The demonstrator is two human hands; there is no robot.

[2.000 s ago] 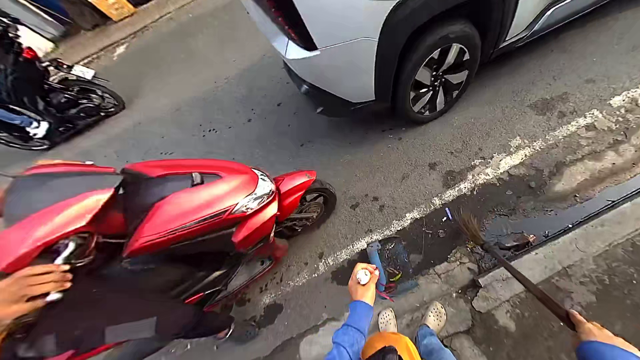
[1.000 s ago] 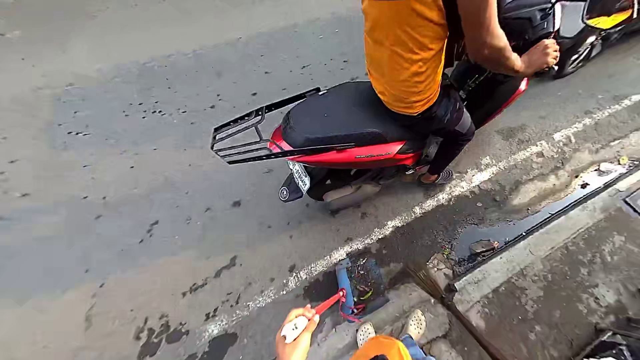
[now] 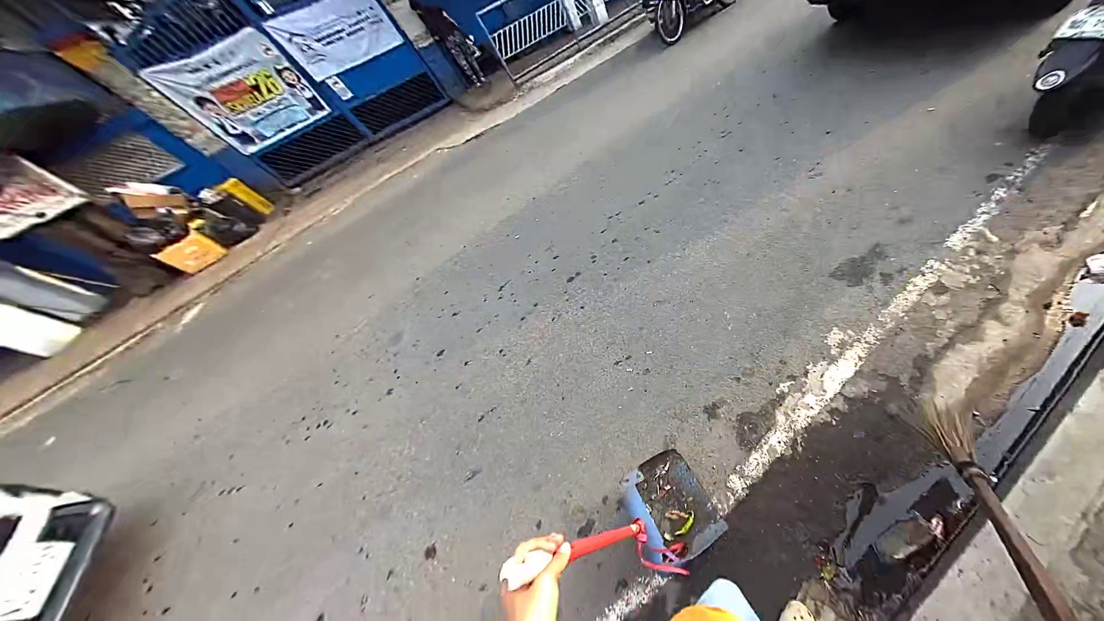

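My left hand point(image 3: 535, 573), at the bottom centre, is closed around the red handle point(image 3: 604, 542) of a blue dustpan point(image 3: 636, 500). Leaves and dark debris lie in the pan, and a red strip is tied near where handle and pan meet. At the lower right, a stick broom point(image 3: 1005, 509) slants with its bristles up by the wet gutter edge; its lower shaft runs out of the frame. My right hand is outside the view.
A dirty puddle point(image 3: 906, 535) with litter lies along the concrete curb point(image 3: 1026, 483). A motorcycle point(image 3: 1065, 78) is at the upper right, and part of a white vehicle point(image 3: 52, 543) shows at the lower left. Boxes and bags point(image 3: 194, 246) sit by a blue gate point(image 3: 379, 78).
The red motorcycle and its rider beside me are gone from view. The dustpan has shifted from the gutter side to the white line's road side. The view has swung toward the far roadside.
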